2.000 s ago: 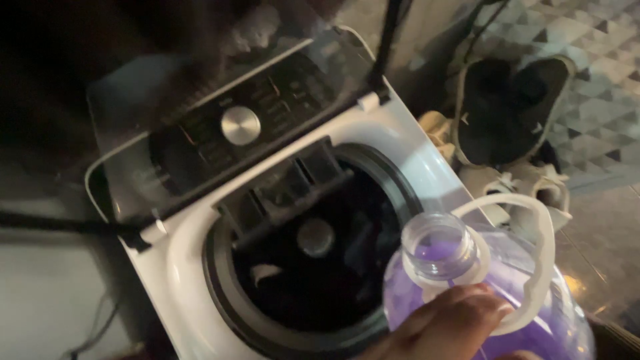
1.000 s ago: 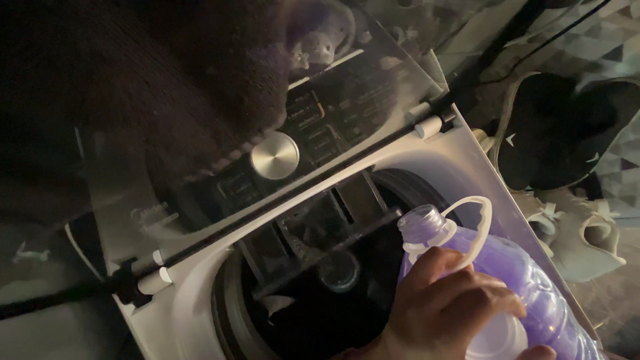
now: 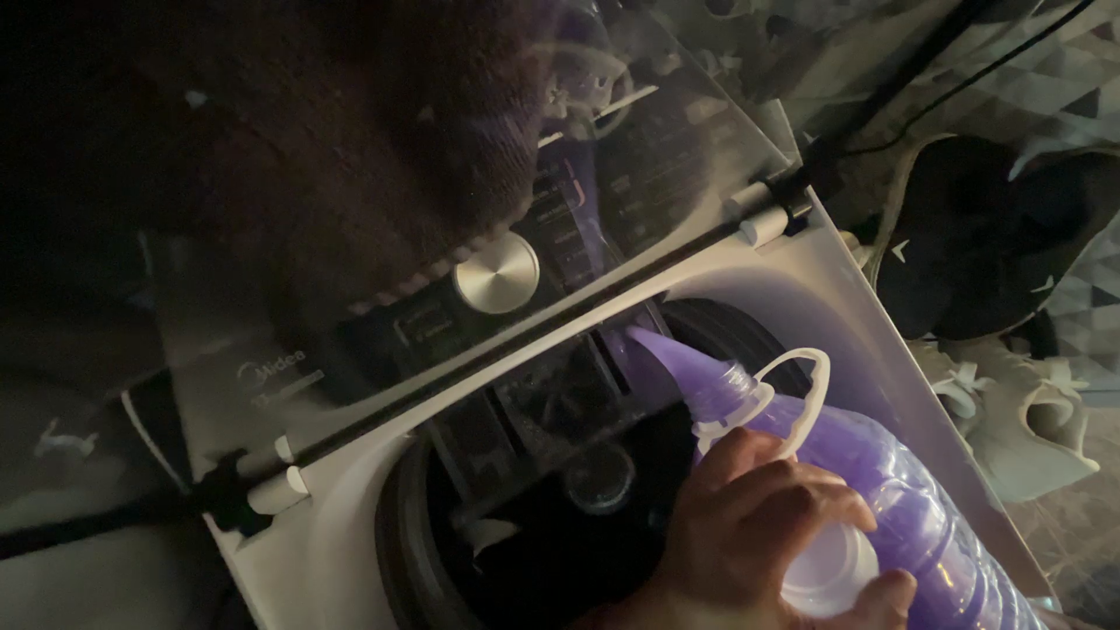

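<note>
My left hand [image 3: 752, 516] is closed around the neck area of a clear plastic bottle of purple liquid [image 3: 910, 490], with a translucent cap [image 3: 829, 569] held among its fingers. The bottle is tilted, and its open mouth points up and left. Purple liquid [image 3: 669, 354] flows from it into the right compartment of the detergent dispenser [image 3: 560, 394], at the back of a top-loading washing machine's opening. A white loop handle [image 3: 814, 385] stands up from the bottle's neck. The bottle's lower end is cut off by the frame. My right hand cannot be seen.
Behind the opening is the Midea control panel with a silver knob [image 3: 497, 273], seen through the raised clear lid. Dark fabric [image 3: 394, 131] hangs over it at upper left. The dark drum [image 3: 560, 560] lies below. Right of the machine are a black slipper [image 3: 980, 245] and pale shoes [image 3: 1015, 420].
The bottle, more upright two seconds ago, has been tipped and its mouth brought to the dispenser. Purple liquid now flows out. The view has moved closer to the machine.
</note>
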